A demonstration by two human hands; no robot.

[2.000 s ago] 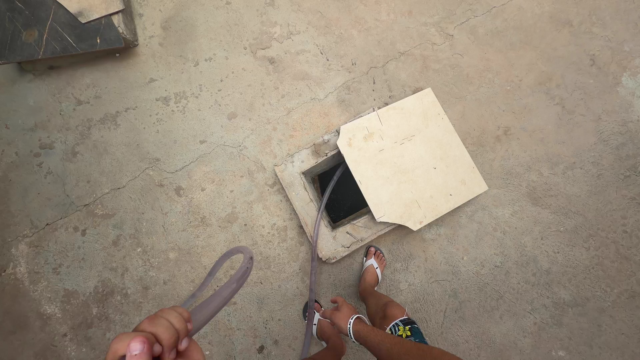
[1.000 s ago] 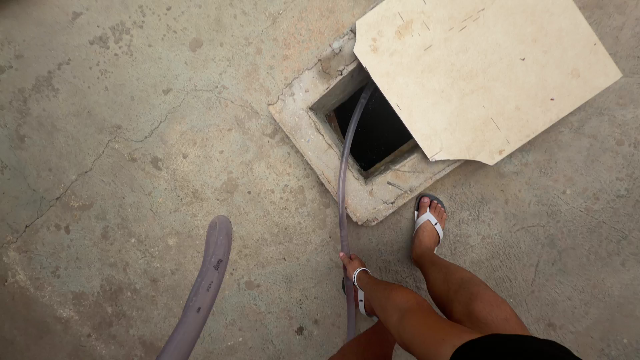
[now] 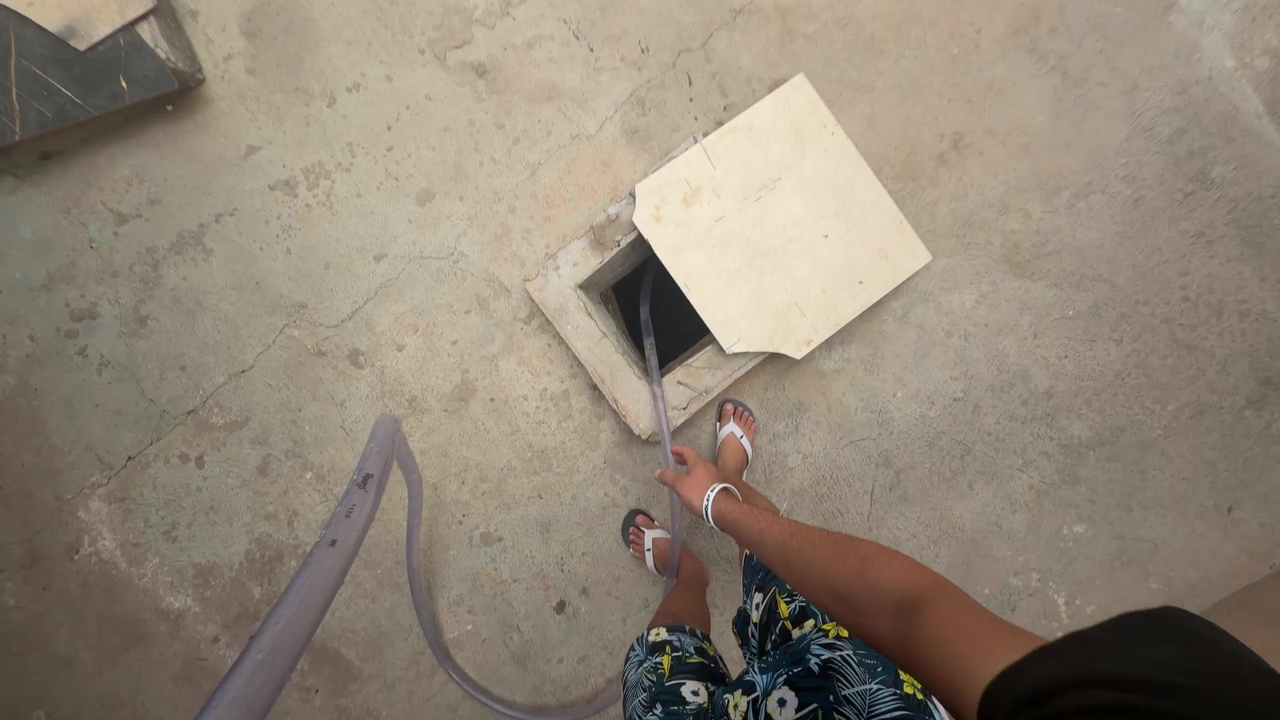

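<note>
My right hand [image 3: 690, 478], wearing a white wristband, is at a clear, greyish-purple plastic hose [image 3: 657, 385], its fingers slightly apart. Whether they grip the hose is unclear. From there one end of the hose runs up into a dark square opening [image 3: 630, 300] in the ground. The other way it passes by my left leg, loops along the ground side and rises to a bend at the lower left, where its near part [image 3: 310, 580] looks thick and bears writing. A cream tile slab [image 3: 785, 215] partly covers the opening. My left hand is out of view.
A raised concrete rim [image 3: 575, 285] surrounds the opening. My feet in white-strapped flip-flops [image 3: 735, 430] stand just below it. A dark, veined stone slab [image 3: 80, 85] with a cream piece on it lies at the upper left. The concrete floor [image 3: 350, 250] has cracks.
My left hand, holding the hose at the lower left two seconds ago, is out of view now. The raised part of the hose has shifted. The view has moved in and back out.
</note>
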